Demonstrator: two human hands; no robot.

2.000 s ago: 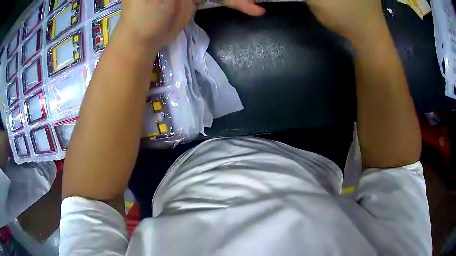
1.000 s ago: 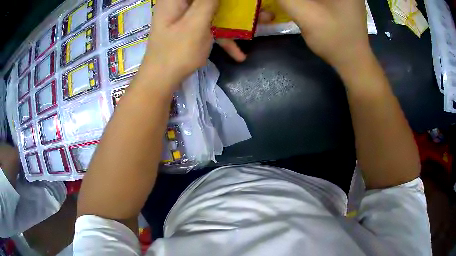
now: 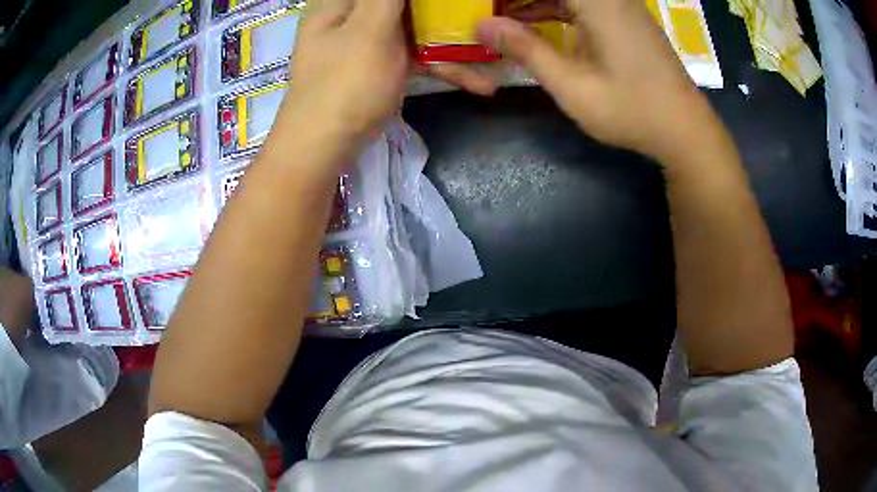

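Observation:
A window panel point(image 3: 456, 52) with a red border is at the top middle, its window covered by a yellow adhesive piece point(image 3: 450, 21). My left hand point(image 3: 361, 72) holds the panel by its left side, with fingers below it. My right hand point(image 3: 596, 72) is at the panel's right side, its thumb or a finger at the yellow piece's right edge. Whether it grips anything is unclear. The white adhesive sheet point(image 3: 707, 69) with yellow rectangles lies partly behind my right hand. The upper parts of panel and hands are cut off by the frame's top edge.
A clear blister tray point(image 3: 210, 183) of panels fills the left, with whitish interleaf sheets point(image 3: 447, 240) sticking out at its right. Pale yellow peeled papers point(image 3: 779, 43) and a long white strip point(image 3: 846, 125) lie at the right. A person's white sleeve point(image 3: 58, 384) shows at lower left.
The red-bordered panel with its yellow piece has come into view since the oldest frame. Since the last one, my right hand has moved left onto the panel's edge, and more of the adhesive sheet shows.

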